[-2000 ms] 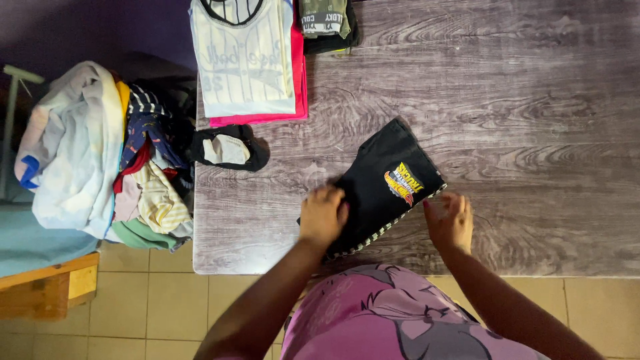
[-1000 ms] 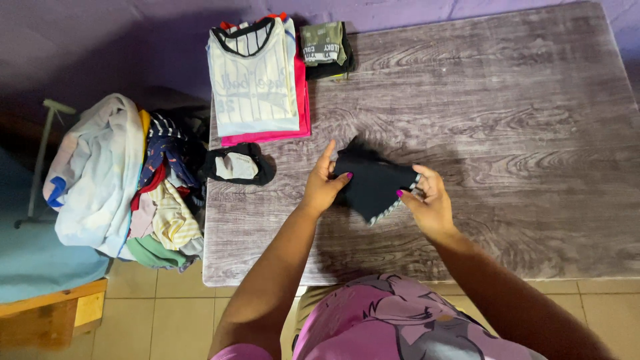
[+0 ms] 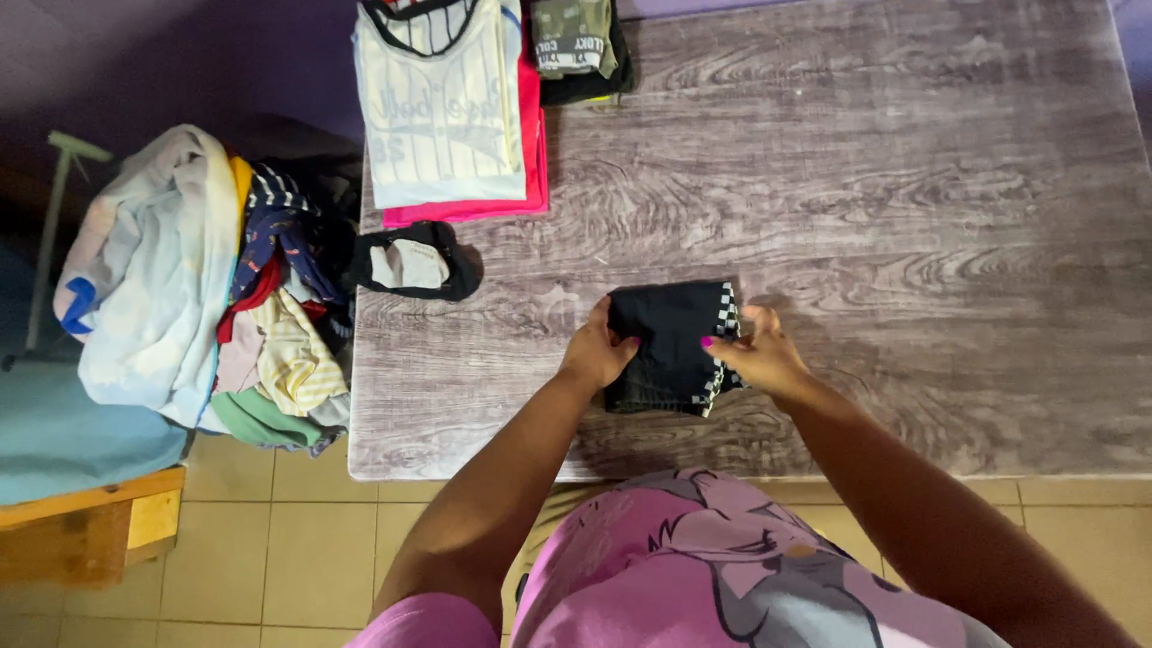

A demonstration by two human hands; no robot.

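A folded black garment with a black-and-white checkered edge lies near the front edge of the wood-grain table. My left hand pinches its left side, thumb on top and fingers at the upper left corner. At the checkered right edge, my right hand grips the cloth with the thumb on top and the fingers beyond the edge. The printed patch seen earlier on the garment is hidden now.
Folded shirts, a white pinstriped one on top, lie at the back left beside a folded olive garment. Black and white items sit at the left edge. Mixed clothes are heaped left of the table, by a wooden-framed blue surface.
The black garment, flat with its print showing two seconds ago, was folded smaller, held between both hands one second ago, and now rests squared on the table with its checkered edge at right.
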